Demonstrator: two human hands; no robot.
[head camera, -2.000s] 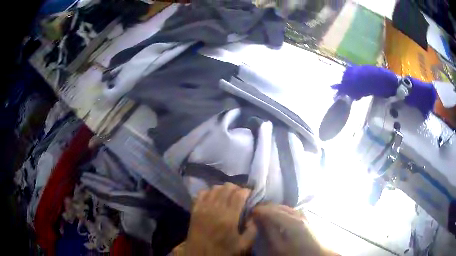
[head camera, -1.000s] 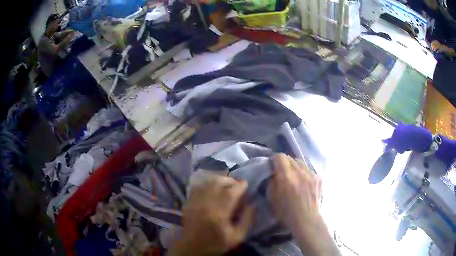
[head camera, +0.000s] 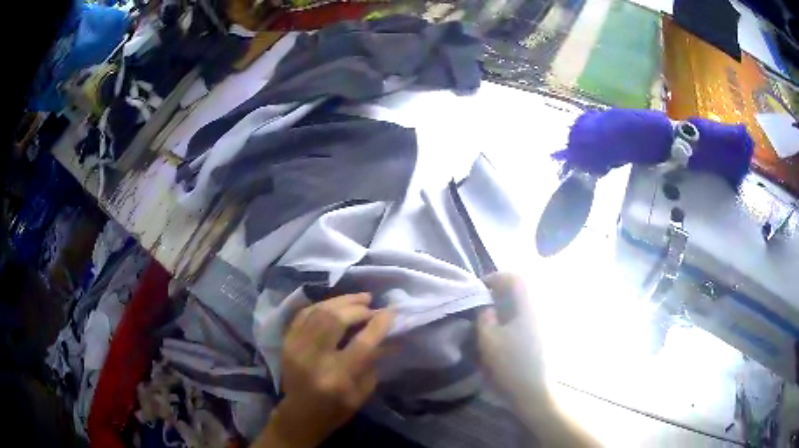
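The light grey and dark grey garment panels (head camera: 350, 241) lie bunched on the white table left of the machine head. My left hand (head camera: 337, 346) rests on the near left part of the cloth, fingers bent; whether it grips the cloth is unclear. My right hand (head camera: 508, 337) pinches the edge of the light grey cloth between thumb and fingers, partly washed out by lamp glare. A dark grey panel (head camera: 337, 171) lies flat just beyond. The needle area is hidden in the glare.
The sewing machine (head camera: 710, 271) stands at right, with a purple fluffy roll (head camera: 626, 140) on top and a dark oval disc (head camera: 565, 213) hanging left of it. More dark grey cloth (head camera: 377, 52) lies at the back. A red cloth (head camera: 127, 359) and fabric scraps (head camera: 188, 407) are at lower left.
Since one second ago the view has shifted back toward the machine. My hands have moved apart, and the light grey cloth is spread between them with one edge in my right hand.
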